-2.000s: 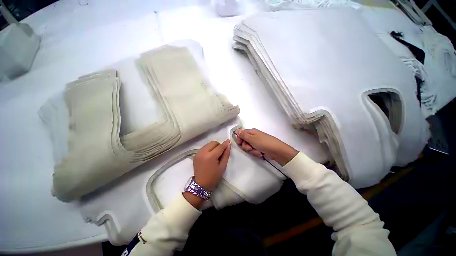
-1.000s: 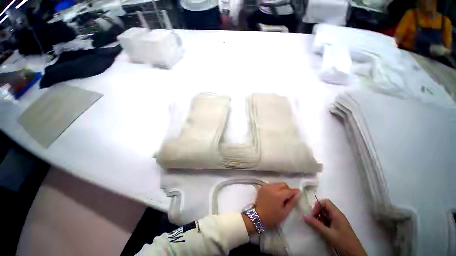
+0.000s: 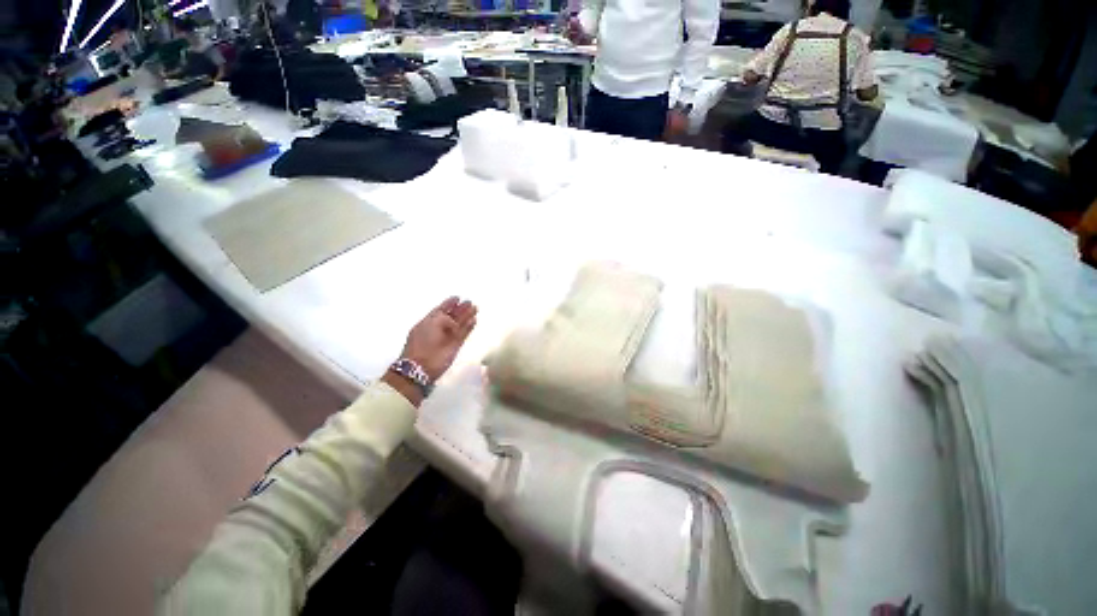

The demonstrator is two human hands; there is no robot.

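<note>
My left hand, with a metal watch, is held over the table left of the panels. Its fingers are loosely bent, and I see nothing held in it. The white cut panels lie at the near table edge with a rounded, grey-rimmed opening and smaller curved notches at both sides. Neither hand touches them. The beige folded-back stack lies just beyond, its U gap facing away. I cannot make out my right hand. A small reddish-dark thing is cut off at the bottom edge, too little to identify.
A second panel stack is at the right. A beige sheet, dark fabric, a blue tray and white blocks lie farther off. Crumpled white pieces lie back right. Two people are beyond the table.
My left hand has left the panel edge and moved left over the table. My right hand is no longer seen at the panels. The view has swung up and left, showing more of the room.
</note>
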